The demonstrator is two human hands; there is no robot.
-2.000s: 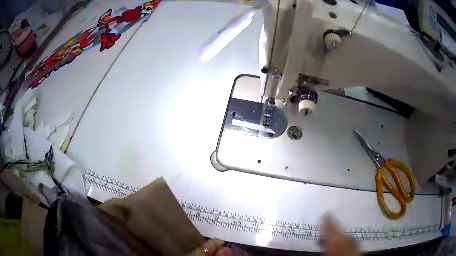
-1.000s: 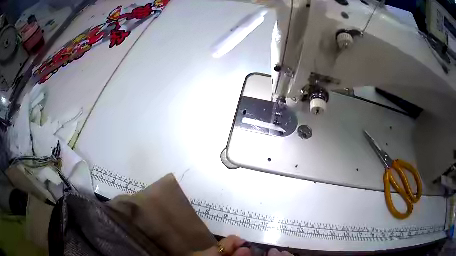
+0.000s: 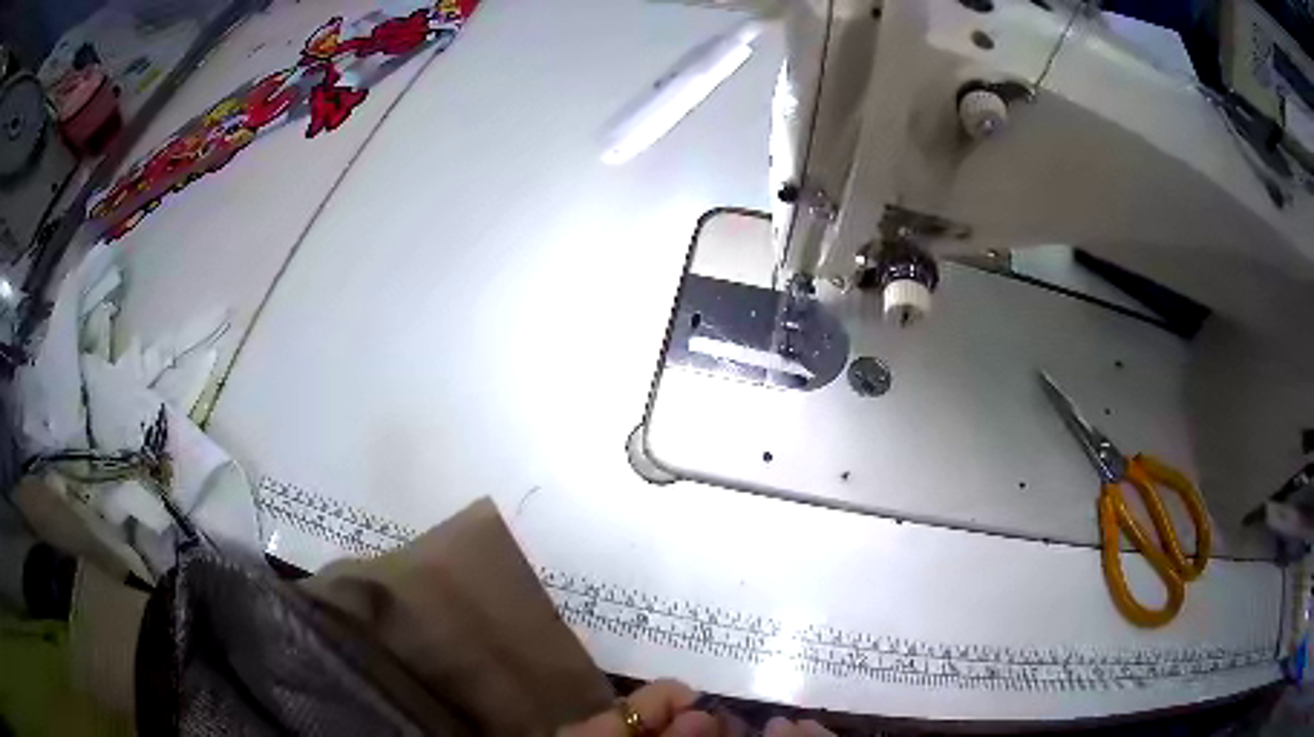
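Observation:
Grey-brown and tan cloth pieces [image 3: 454,619] lie over the table's front edge at the lower left. My left hand [image 3: 649,711], with a ring on one finger, is at the bottom edge of the picture, beside the tan cloth's lower corner. It is mostly cut off, and what its fingers hold cannot be made out. Of my right hand [image 3: 797,729] only fingertips show at the bottom edge, just right of the left hand. Dark material shows between the two hands.
The sewing machine head [image 3: 1038,159] stands at the right over its needle plate [image 3: 735,338]. Orange-handled scissors [image 3: 1138,526] lie on the bed at the right. White cut pieces [image 3: 130,389] are heaped at the left. A printed ruler [image 3: 865,659] runs along the front edge.
My right hand, blurred over the ruler two seconds ago, has moved down and left to beside my left hand. Over the last second the hands have barely changed; the view has shifted slightly.

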